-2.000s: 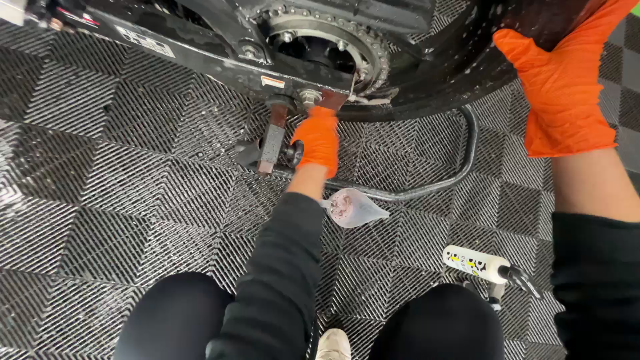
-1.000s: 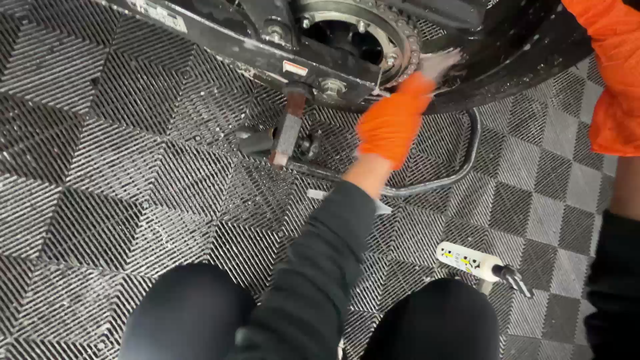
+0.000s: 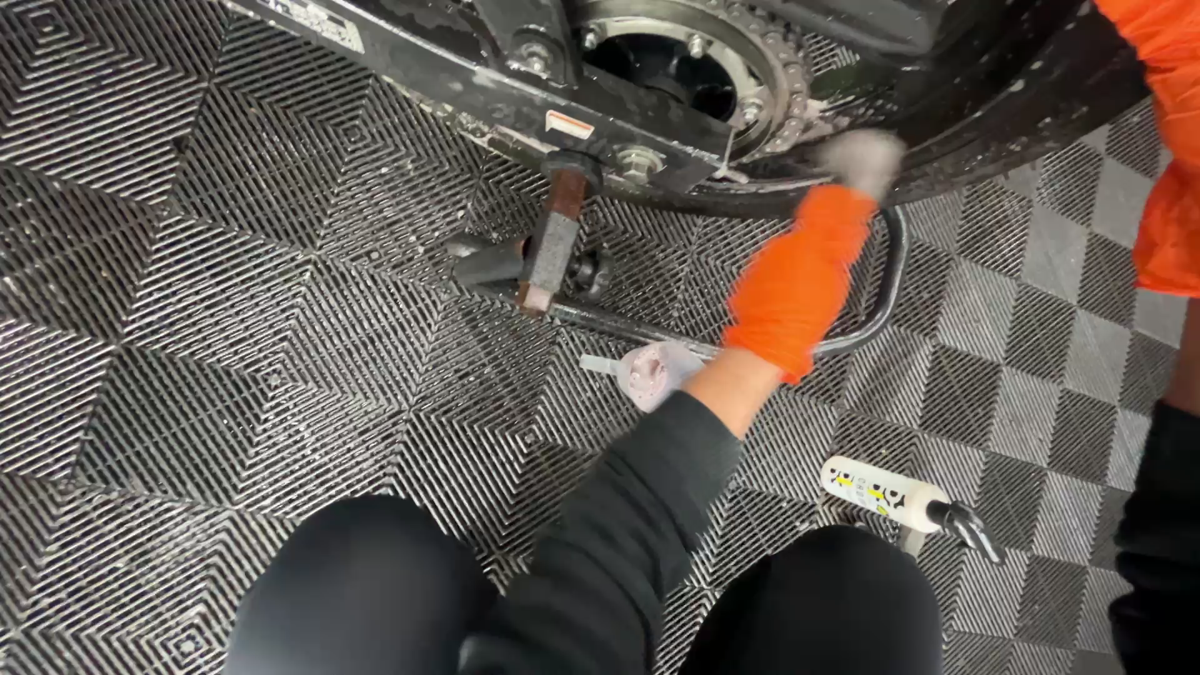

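Note:
My left hand (image 3: 792, 281), in an orange glove, is closed around a brush whose pale bristles (image 3: 864, 161) are blurred. The bristles are at the motorcycle's rear tyre (image 3: 975, 127), just right of the chain (image 3: 795, 94) and the rear sprocket (image 3: 764, 47). My right hand (image 3: 1167, 159), also gloved in orange, is at the upper right edge beside the tyre; its fingers are out of view. Below the swingarm (image 3: 450, 80), a clear plastic cup (image 3: 649, 373) with pinkish liquid sits on the floor, partly behind my left wrist.
A metal paddock stand (image 3: 881, 281) with a rusty square arm (image 3: 551, 248) is under the swingarm. A white spray bottle (image 3: 881, 492) with a black trigger lies on the ribbed tile floor (image 3: 356, 375). My knees are at the bottom.
My left hand has moved from beside the stand's arm and axle nut rightward to the chain and tyre. My right hand, earlier spread against the tyre, is now partly out of view.

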